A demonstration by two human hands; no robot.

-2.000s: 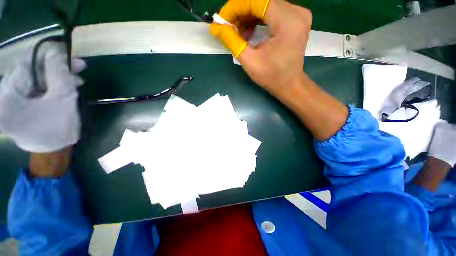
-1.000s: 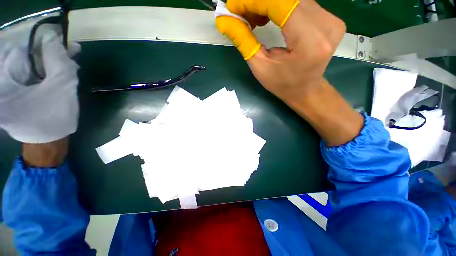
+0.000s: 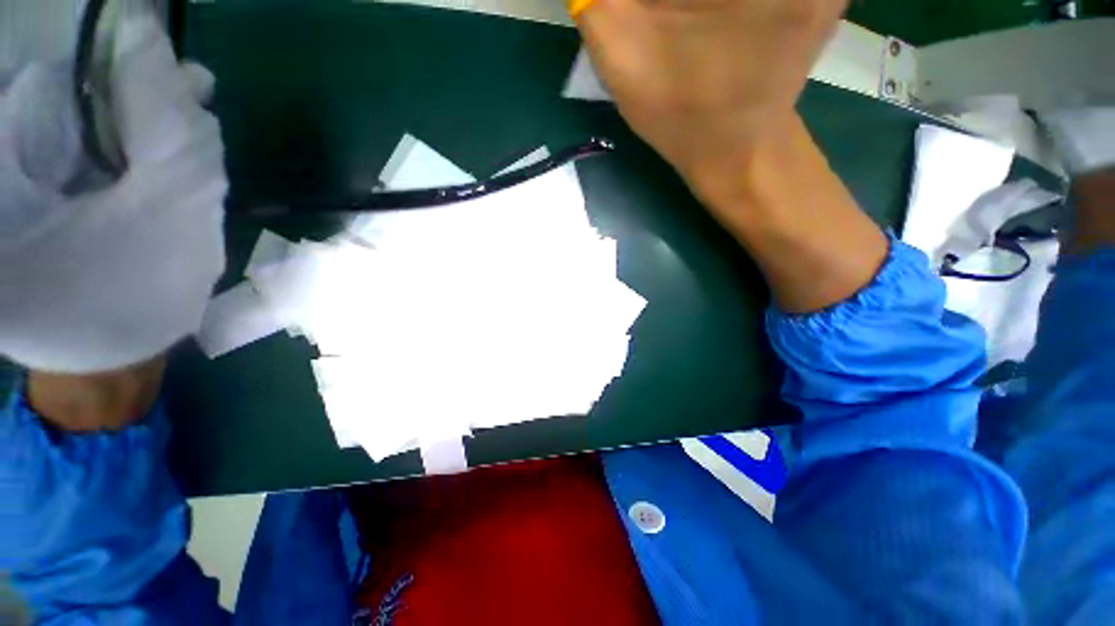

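My left hand [image 3: 104, 232], in a white glove, grips dark eyeglasses [image 3: 92, 86] at the upper left; the frame's upper part is cut off by the picture's edge. One long dark temple [image 3: 452, 193] sticks out to the right, its bent tip over the top of the pile of white sleeves [image 3: 465, 306]. My right hand [image 3: 721, 73] is at the top edge, with its fingertips cut off; only a bit of a yellow finger cot shows. A small white piece [image 3: 587, 81] shows beside it. Whether it is held is hidden.
The pale rail [image 3: 844, 59] runs along the top, with a bolted bracket [image 3: 966, 76] at the right. A neighbour's white sheets [image 3: 960, 184] and dark glasses [image 3: 997, 261] lie at the right. The neighbour's blue sleeve [image 3: 1082, 404] and blurred white-gloved hand [image 3: 1088, 137] reach in there.
The temple has shifted right and now overlaps the pile's top. My right hand has moved up, its fingers leaving the picture. The neighbour's arm now reaches upward. The pile and rail sit higher in view.
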